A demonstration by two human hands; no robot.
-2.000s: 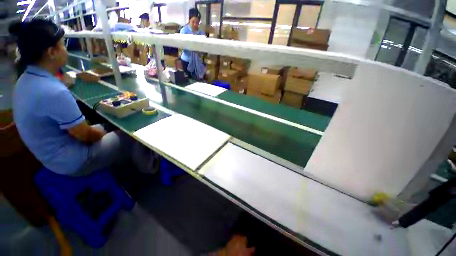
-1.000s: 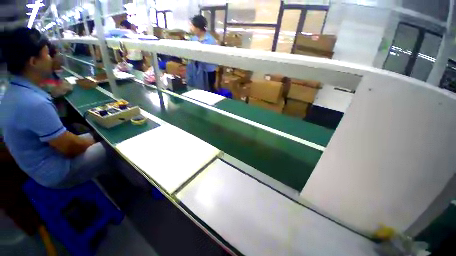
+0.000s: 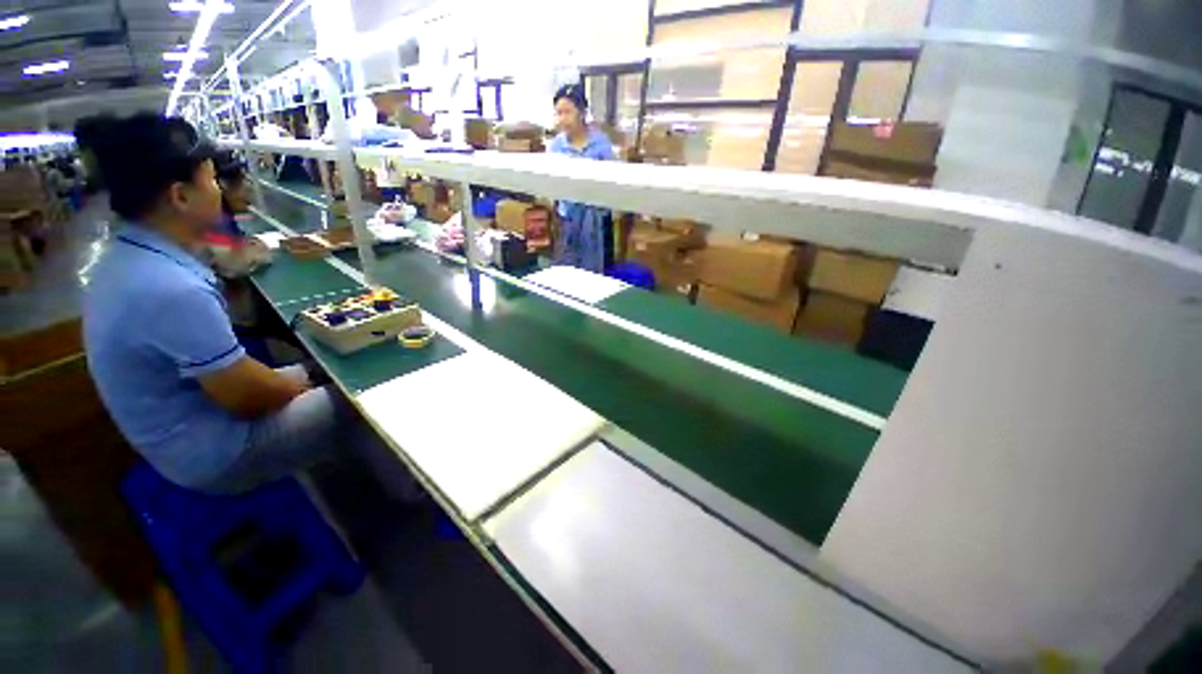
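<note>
Neither of my hands is in the picture. Nearest in front of me is the workbench top (image 3: pixel 659 553), a white sheet with a yellowish taped seam at its left end and a dark green edge. A second white sheet lies beyond the seam. The white divider panel (image 3: pixel 1028 435) stands upright at the right. A small blurred yellow item (image 3: pixel 1052 661) shows at the panel's foot, cut off by the bottom edge. No screwdriver shows.
A seated person (image 3: pixel 171 342) in blue is at left on a blue stool (image 3: pixel 244 566). A parts tray (image 3: pixel 356 320) and tape roll (image 3: pixel 417 337) lie on the bench. The green conveyor (image 3: pixel 633 382) runs behind, under a white rail. Another person (image 3: pixel 580 184) stands by stacked cartons (image 3: pixel 745 270).
The view has tilted up and shifted. The hand at the bottom edge and the black screwdriver at right, seen two seconds ago, are out of the picture. The standing person's head has turned.
</note>
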